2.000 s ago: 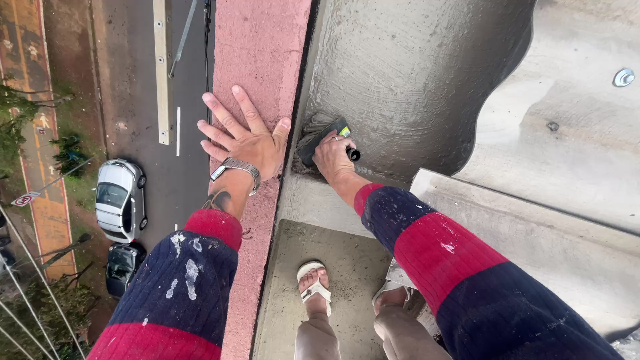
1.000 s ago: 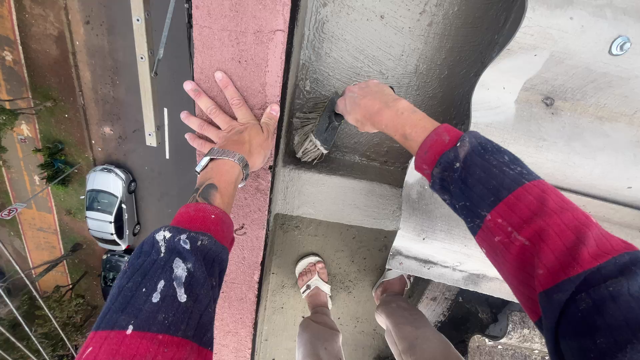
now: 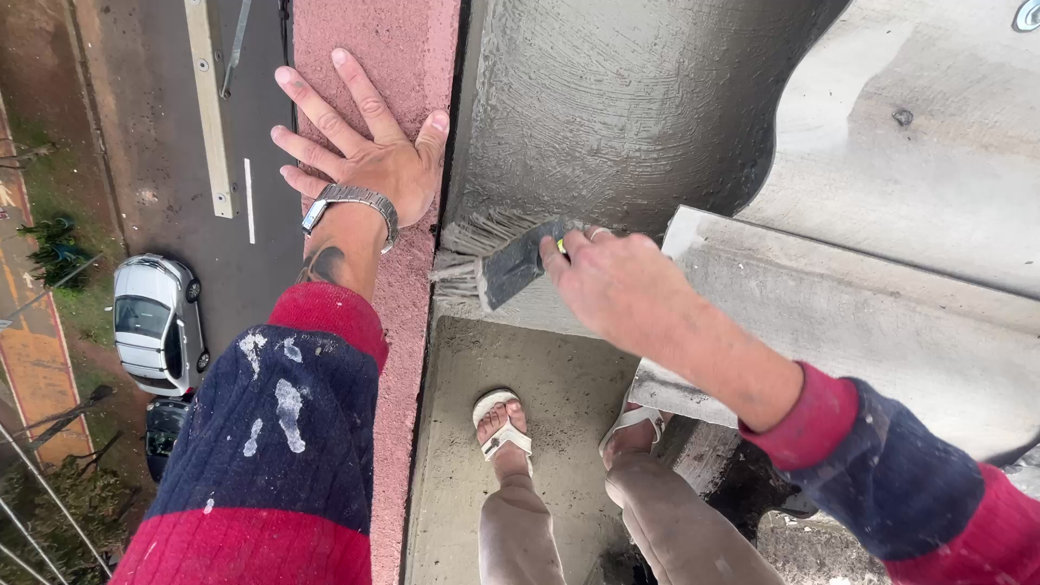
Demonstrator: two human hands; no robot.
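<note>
My left hand lies flat with spread fingers on top of the pink parapet wall, a metal watch on its wrist. My right hand grips a wide masonry brush with a dark block and splayed, grey-caked bristles. The bristles touch the coated gutter floor beside the parapet's inner edge. Wet grey coating with curved brush strokes covers the floor above the brush; a duller, smoother stretch lies below it, around my sandalled feet.
Right of the channel, corrugated fibre-cement roof sheets overlap, one corner jutting near my right forearm. Beyond the parapet is a drop to a street with a silver car, a dark car and cables. A pale beam hangs outside the wall.
My right hand and the brush have moved down the channel toward my feet since one second ago, and the brush has turned. My left hand stays planted on the parapet.
</note>
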